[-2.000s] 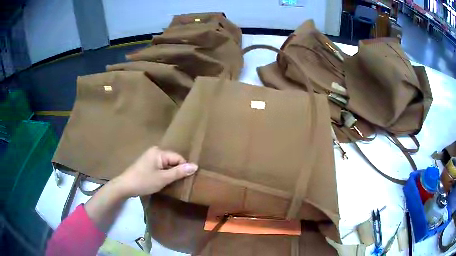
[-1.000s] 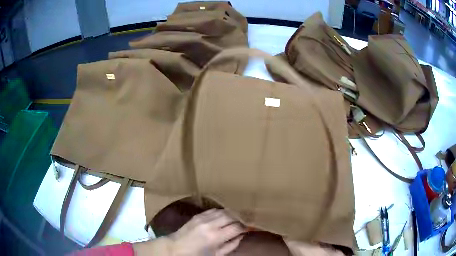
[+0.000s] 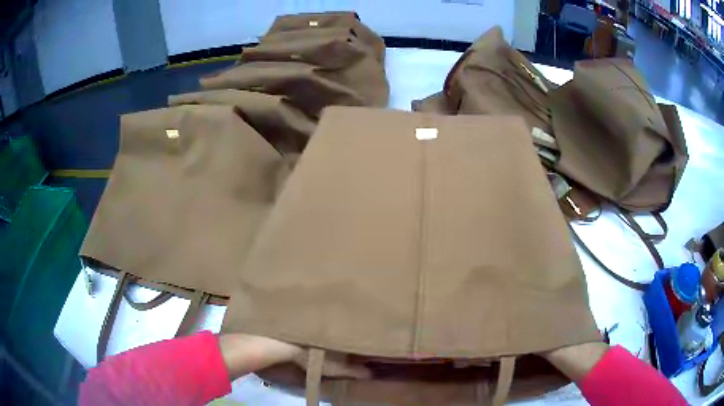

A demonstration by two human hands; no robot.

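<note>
A brown tote bag [image 3: 421, 230] lies nearest, its body spread wide, its opening toward me at the bottom of the picture. A pale-gold label [image 3: 426, 133] sits near its far edge. Its two handle ends [image 3: 314, 377] hang over the near edge. My left hand [image 3: 274, 350] reaches into the opening at the left; its fingers are mostly hidden behind the handle and edge. My right hand [image 3: 575, 358] reaches in at the right corner; only the wrist and back part show. Whether either hand grips fabric is hidden.
Another brown bag [image 3: 186, 202] lies at left, with more overlapping behind it. More brown bags [image 3: 619, 135] are heaped at back right on the white table [image 3: 623, 317]. A blue tray [image 3: 665, 333] holds bottles and jars at right. Green crates [image 3: 40, 262] stand at left.
The front panel now lies smooth, and the handles have moved from over it down to the near edge. Both hands have moved apart to the two sides of the opening. The orange panel is out of sight.
</note>
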